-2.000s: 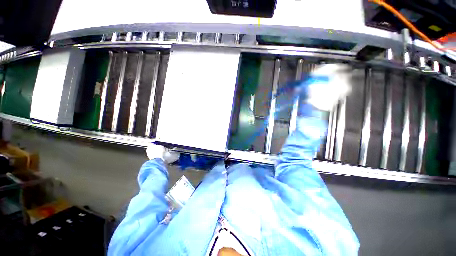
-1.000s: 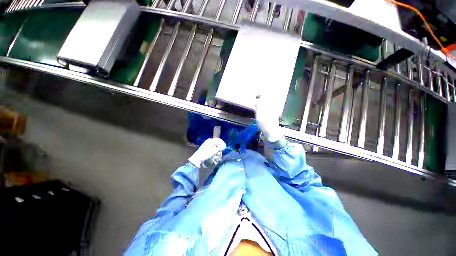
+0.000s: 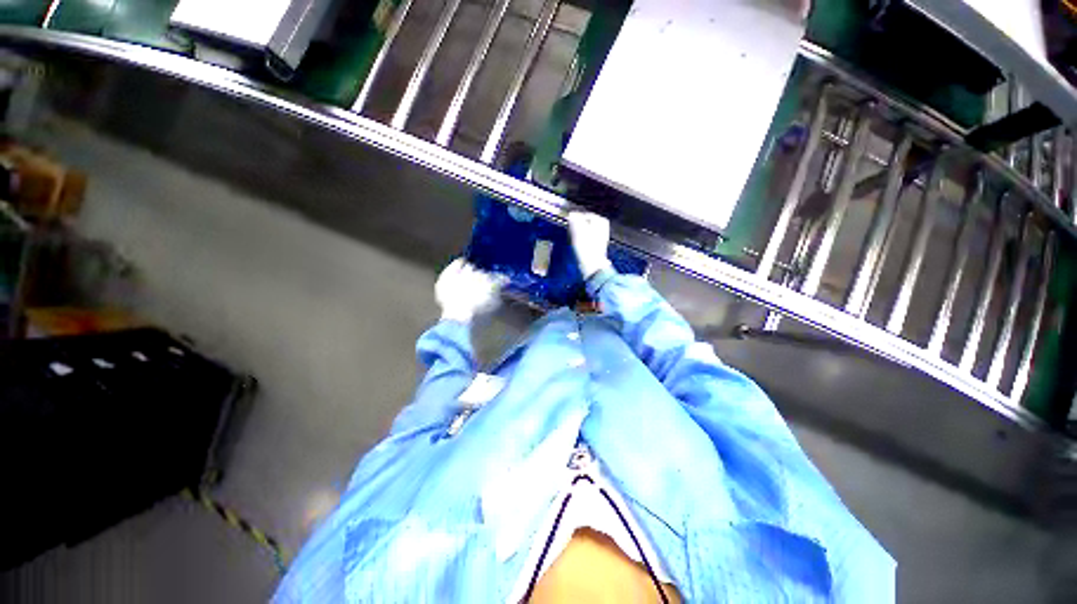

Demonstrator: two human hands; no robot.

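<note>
A dark blue bin or bag [image 3: 502,242] hangs or sits at the near side of the conveyor, in front of my body; a small pale piece [image 3: 541,257] shows on it. My gloved left hand [image 3: 468,290] is at its lower left edge, slightly blurred, with fingers curled. My gloved right hand [image 3: 588,242] is at its right part, just below the conveyor rail. Whether either hand grips it cannot be told. A silver-white metal case [image 3: 685,106] lies on a green board [image 3: 756,207] on the conveyor, beyond my right hand.
The roller conveyor [image 3: 874,236] crosses the view, its pale rail nearest me. Another metal case [image 3: 242,18] is cut off at the top left. Black bins [image 3: 106,437] stand on the floor at lower left. A badge [image 3: 478,392] hangs on the blue smock.
The view has shifted, so the conveyor and cases appear higher. My right hand has moved off the case's near edge to the blue thing. My left hand has moved to its lower left edge.
</note>
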